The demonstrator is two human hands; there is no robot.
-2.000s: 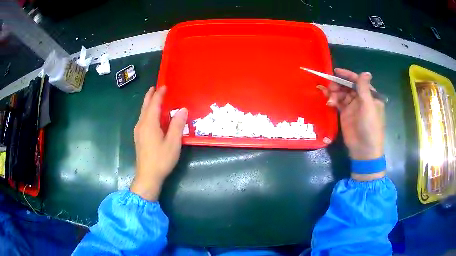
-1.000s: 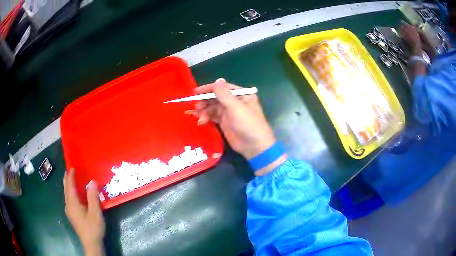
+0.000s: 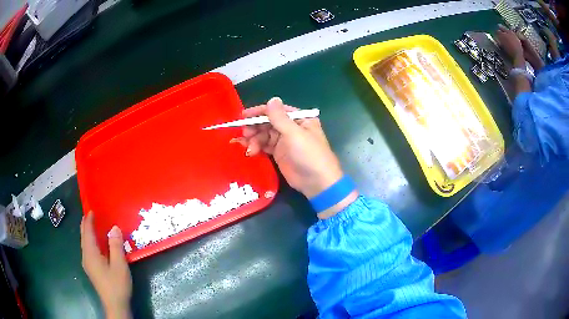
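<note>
A red tray [image 3: 168, 137] lies on the green bench at left centre. Many small white pieces [image 3: 187, 215] are heaped along its near edge. My left hand [image 3: 107, 265] is at the tray's near left corner, thumb over the rim and fingers along the outer side, gripping it. My right hand [image 3: 296, 146] holds white-looking tweezers [image 3: 262, 118] above the tray's right side. Their tip points left over bare red plastic, and nothing shows in it. A blue band is on my right wrist.
A yellow tray [image 3: 403, 135] with shiny clear packs [image 3: 437, 112] lies at right. Beyond it are a neighbouring person's hands [image 3: 515, 47] and a metal parts cluster [image 3: 481, 59]. Watch housings lie at far left [image 3: 57, 212] and on the belt [image 3: 322, 15]. A pale rail [image 3: 299, 47] crosses behind.
Since two seconds ago the view has turned right, bringing the neighbouring person into view. Both hands keep their places at the red tray. Over the last second little has moved.
</note>
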